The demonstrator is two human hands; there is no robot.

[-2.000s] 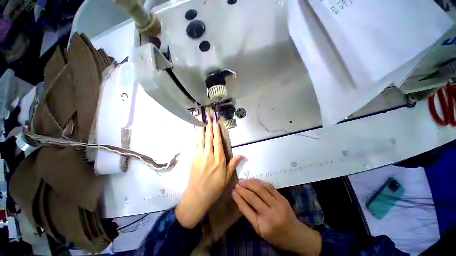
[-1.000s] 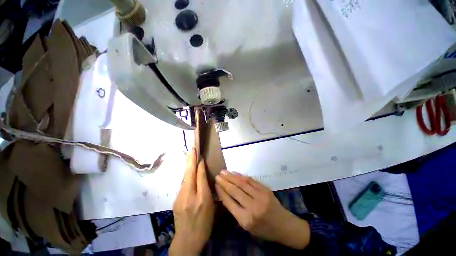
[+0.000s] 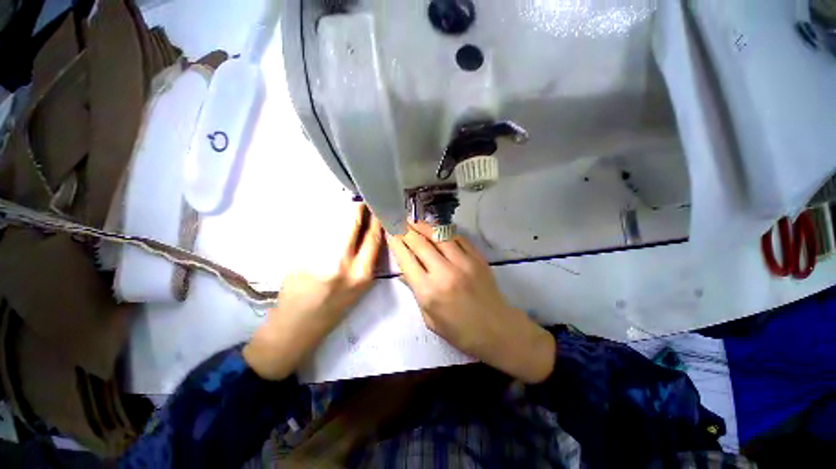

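My left hand lies on the white table, its fingertips just left of the machine's needle area. My right hand is beside it, fingers bent, fingertips below the presser foot area and close to the left fingertips. The piece at the needle is hidden by the fingers and the machine head, so what the fingers hold cannot be told. Brown fabric shows dimly on my lap below the table edge. The white sewing machine head hides the needle.
Stacked brown pieces lie at the left, crossed by a pale tie. A white oval device lies beside them. White paper drapes over the machine at the right. Red scissor handles are at the right edge.
The view has shifted. Both hands have moved up to the needle area, fingertips close together. The brown band seen between them before is now hidden there. My right sleeve now covers most of the phone.
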